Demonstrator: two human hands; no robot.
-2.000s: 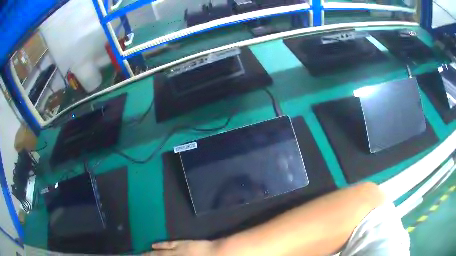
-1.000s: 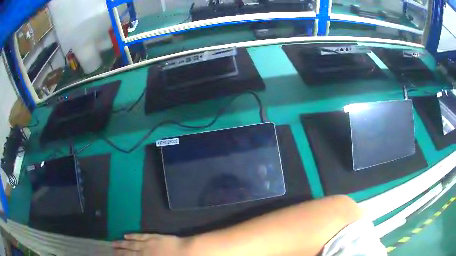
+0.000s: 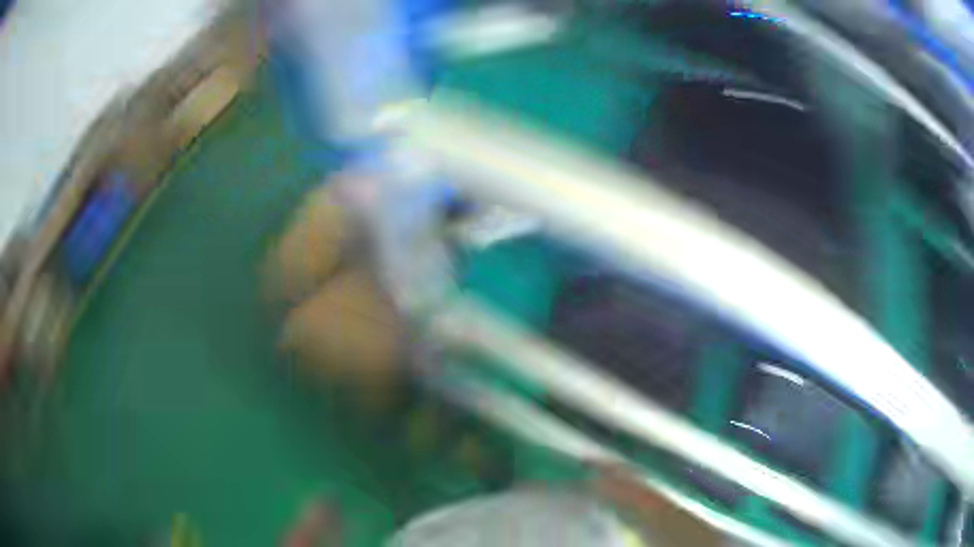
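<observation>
The view is strongly blurred. Dark mats (image 3: 630, 331) lie on the green-topped bench at the right, with pale glints on dark slab shapes, perhaps laptops (image 3: 785, 411). A grey-white cloth shape, perhaps a sleeve (image 3: 513, 524), is cut off by the bottom edge. A skin-toned streak beside it may be part of an arm. Another small reddish patch shows at the bottom left of centre. I cannot tell which hand, if any, these belong to, or whether anything is held.
White rails (image 3: 684, 251) run diagonally along the bench from a blue-and-white post (image 3: 347, 75). Green floor (image 3: 160, 374) fills the left. Brown rounded shapes (image 3: 347, 326) stand beside the post. A blurred blue thing (image 3: 98, 230) is at the far left.
The view has swung sharply, moving the bench to the right and bringing in floor on the left. The forearm and hand seen at the bench's front edge no longer show clearly.
</observation>
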